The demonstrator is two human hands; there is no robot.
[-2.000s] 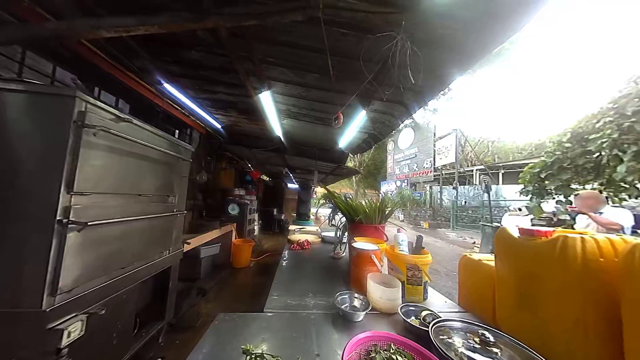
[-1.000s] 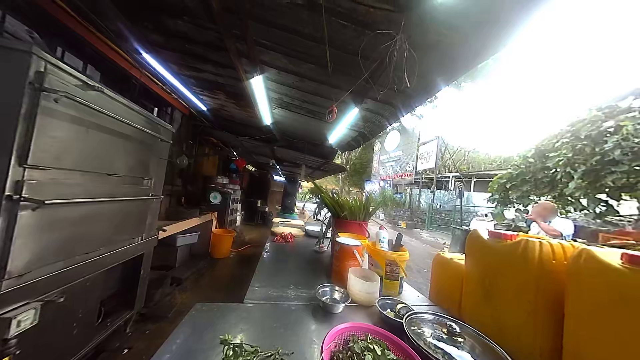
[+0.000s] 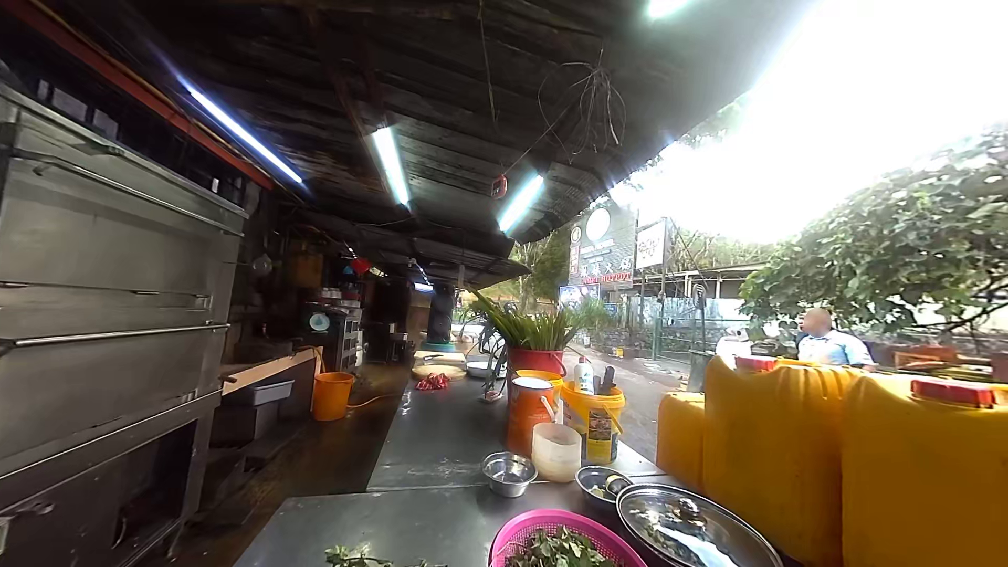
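Observation:
Neither of my hands shows in the head view. At the bottom centre, a pink plastic colander (image 3: 526,526) holds leafy greens (image 3: 559,550), and more loose greens (image 3: 358,557) lie on the metal table (image 3: 315,520) to its left. To its right is a pan with a glass lid (image 3: 693,528). Behind the colander stand a steel bowl (image 3: 509,474), a whitish plastic tub (image 3: 557,452) and a small metal bowl (image 3: 592,482) with something inside. An orange bucket (image 3: 528,421) and a yellow bucket (image 3: 598,425) stand just beyond, near a red pot of long green leaves (image 3: 537,361).
Large yellow jerrycans (image 3: 772,425) line the right side. A steel oven (image 3: 110,315) fills the left. An orange bucket (image 3: 332,396) stands on the floor by a grey basin (image 3: 272,391). Red items (image 3: 432,382) lie farther along the table. A person (image 3: 831,342) is beyond the jerrycans.
The view has shifted, with the table and oven now farther left in it and more of the loose greens visible than two seconds ago. No object on the table has plainly moved.

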